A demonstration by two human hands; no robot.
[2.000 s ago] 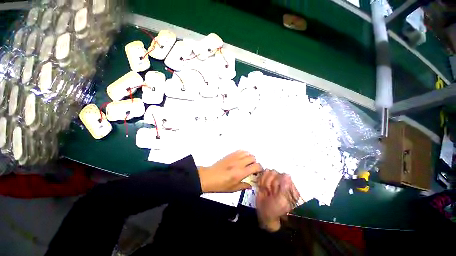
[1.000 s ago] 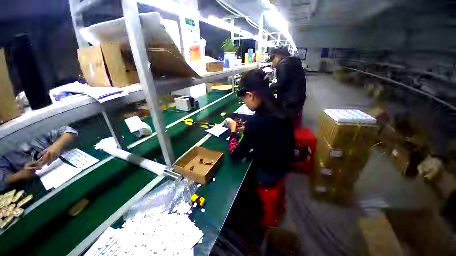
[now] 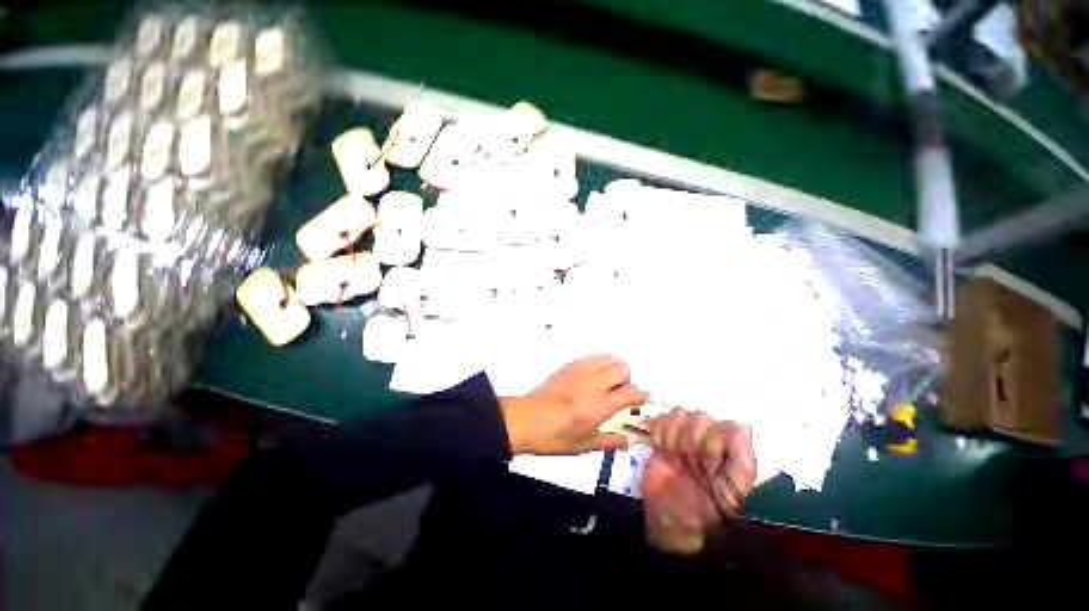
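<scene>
My left hand [image 3: 576,407] is closed on a small cream housing [image 3: 621,419] over the front of the white sheets. My right hand [image 3: 696,469] meets it at the fingertips, with a thin dark tool or strand at its fingers; blur hides which. Several cream housings [image 3: 339,227] with red wires lie left of the sheets. The white sheets [image 3: 669,298] are washed out, so their marks hardly show.
Stacked blister trays [image 3: 155,155] stand at the far left. A clear plastic bag [image 3: 866,298], a yellow and black item [image 3: 902,427] and a brown cardboard box [image 3: 1001,362] are at the right. One piece [image 3: 779,85] lies on the green belt beyond the pale rail.
One second ago the view faced the aisle and other workers, with no hand of mine in sight. Now it faces the bench again, with both hands together much as two seconds ago.
</scene>
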